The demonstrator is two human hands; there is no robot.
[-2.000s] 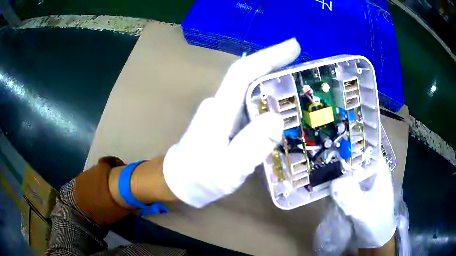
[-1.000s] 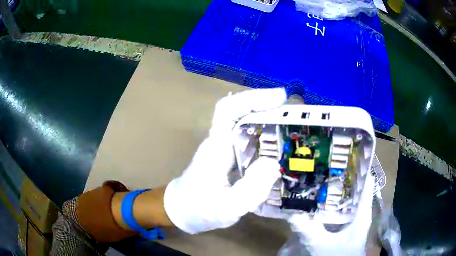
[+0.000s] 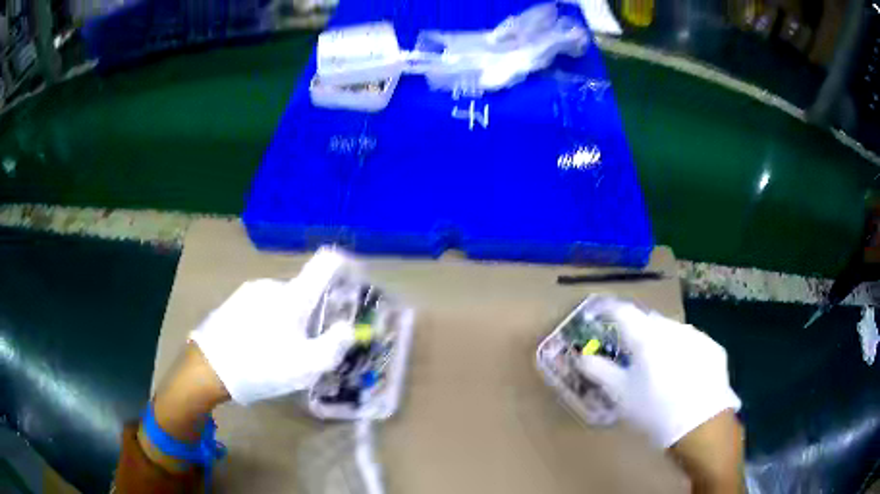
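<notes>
My left hand [image 3: 275,338], in a white glove, grips an open white socket housing [image 3: 394,371] at the left of the board. Its circuit board with a yellow-topped part shows inside, blurred. A white cord [image 3: 367,461] and clear plastic run down from its lower end. My right hand [image 3: 666,371], also gloved, is on a second open white housing [image 3: 552,359] at the right, with fingers over its inside and right edge. The fingers hide part of its circuit board. Both housings are low over or on the beige board [image 3: 473,386]; which cannot be told.
A blue stack of sheets [image 3: 444,193] stands behind the board. On it lie a white housing unit [image 3: 357,63] and a crinkled plastic bag [image 3: 507,48]. A slim dark stick [image 3: 610,277] lies at the stack's front right. The green belt [image 3: 145,135] runs behind.
My hands have moved apart. My left hand has carried its housing left and down; my right hand has left it and is on a second housing at the right. The view shows more of the blue stack.
</notes>
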